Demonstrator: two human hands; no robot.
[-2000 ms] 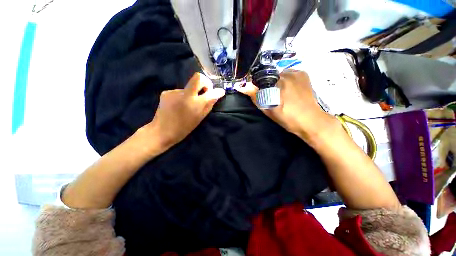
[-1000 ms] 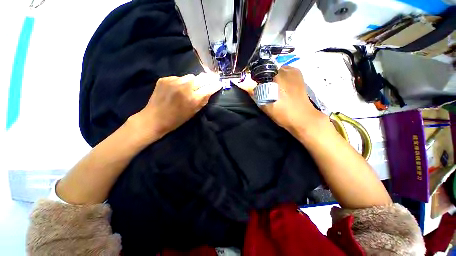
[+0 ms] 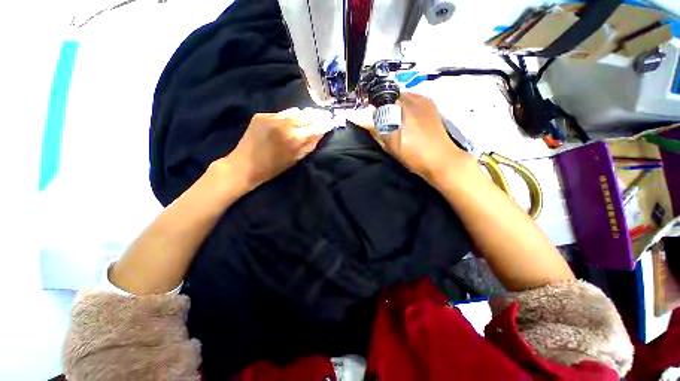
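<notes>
The black garment (image 3: 313, 245) lies over the table and my lap, with part of it spread behind and left of the needle. The sewing machine head (image 3: 320, 45) stands at the top. Its presser foot (image 3: 340, 108) is between my hands, where the cloth enters. My left hand (image 3: 279, 141) grips the cloth just left of the foot. My right hand (image 3: 417, 138) grips it just right of the foot, its fingertips partly hidden behind the ribbed tension knob (image 3: 388, 117). Glare blurs both sets of fingertips.
Yellow-handled shears (image 3: 531, 182) lie right of my right forearm. A purple box (image 3: 594, 201) holding small items is farther right. Black cables (image 3: 531, 104) lie behind it, near cardboard pieces (image 3: 574, 30). A blue tape strip (image 3: 60, 115) is on the table at left.
The view has shifted, so the table items sit differently in the picture. Both hands stay on the cloth beside the foot; the left fingers have flattened since the oldest frame. Folds below the foot have changed.
</notes>
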